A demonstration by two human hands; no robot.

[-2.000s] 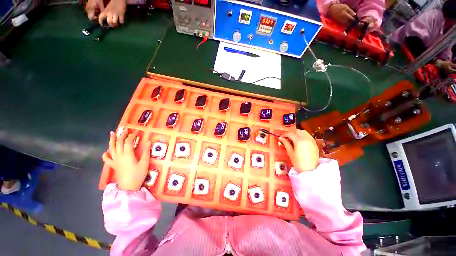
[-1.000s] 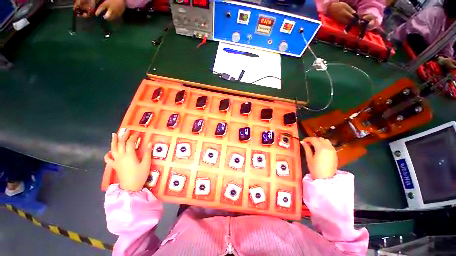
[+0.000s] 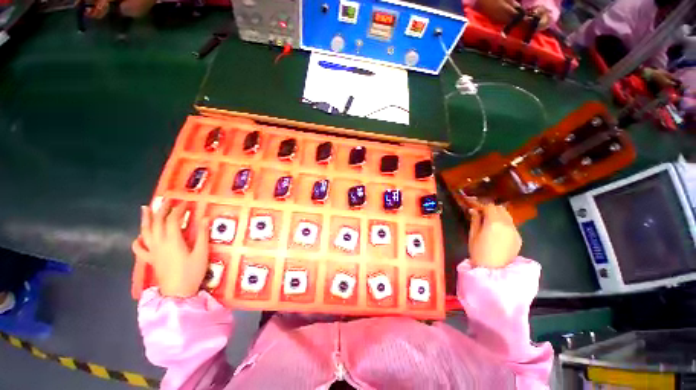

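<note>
An orange-red compartment tray lies in front of me. Its two far rows hold watch units with dark screens up; several in the second row are lit, including the rightmost unit. The two near rows hold units with white undersides and black round centres, such as one unit. My left hand lies over the tray's left side with fingers apart, partly covering pockets. My right hand is off the tray's right edge, beside the orange-brown clamp fixture. Its fingertips are close together; I cannot tell whether they hold anything.
Behind the tray, a green board bears white paper, a blue pen and a black lead. A blue control box and grey power supply stand beyond. A grey-screened device is at right. Other workers' hands are at the far side.
The whole view has shifted. The second row's rightmost unit showed its white underside and now shows a lit screen. My right hand has moved off the tray edge towards the fixture.
</note>
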